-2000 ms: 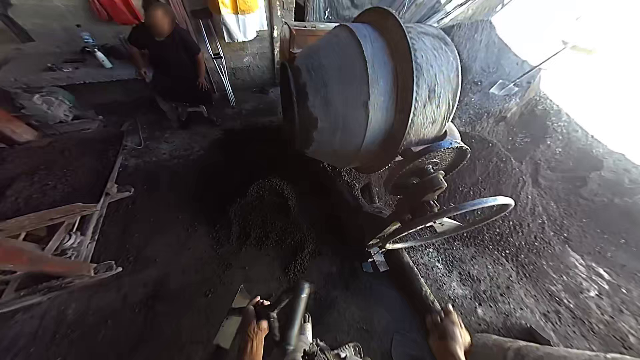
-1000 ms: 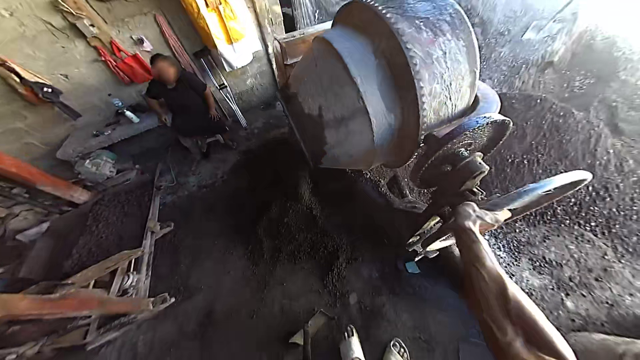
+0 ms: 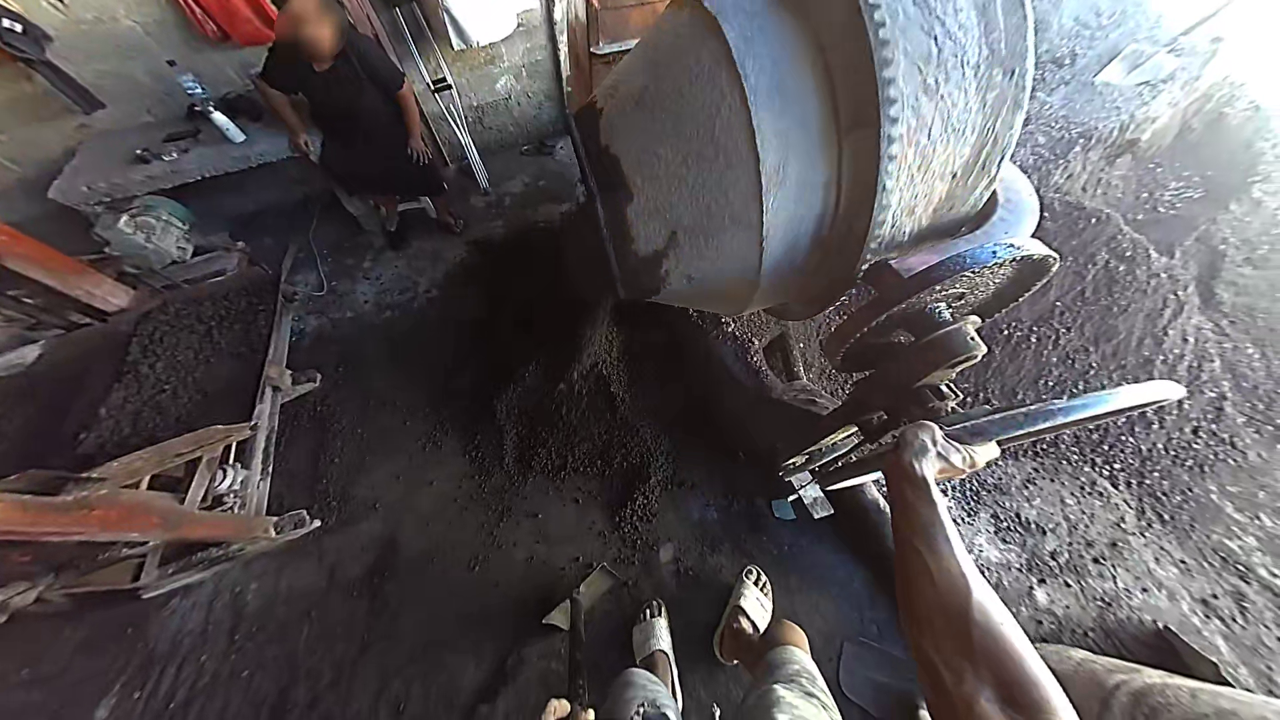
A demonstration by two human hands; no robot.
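My right hand (image 3: pixel 935 455) grips the rim of the concrete mixer's handwheel (image 3: pixel 1070 412), at the right. Left of and above it, the mixer's metal drum (image 3: pixel 740 150) tilts with its mouth toward the left, over a heap of dark gravelly mix (image 3: pixel 590 420) on the ground. At the bottom edge my left hand (image 3: pixel 568 710), mostly cut off by the frame, is closed on a dark handle (image 3: pixel 577 650). The handle leads up to a flat blade (image 3: pixel 582 595), left of my sandalled feet.
A person (image 3: pixel 350 110) sits near the wall, beside a concrete ledge (image 3: pixel 170 165) with bottles; crutches (image 3: pixel 440 90) lean behind. A wooden frame (image 3: pixel 265 420) and an orange beam (image 3: pixel 130 515) stand at left. Gravel (image 3: pixel 1110 300) covers the right side, and a thick pole (image 3: pixel 1140 690) lies at bottom right.
My right hand has moved from the pole at the lower right onto the handwheel, which has turned. My left hand has dropped to the bottom edge. The view has shifted.
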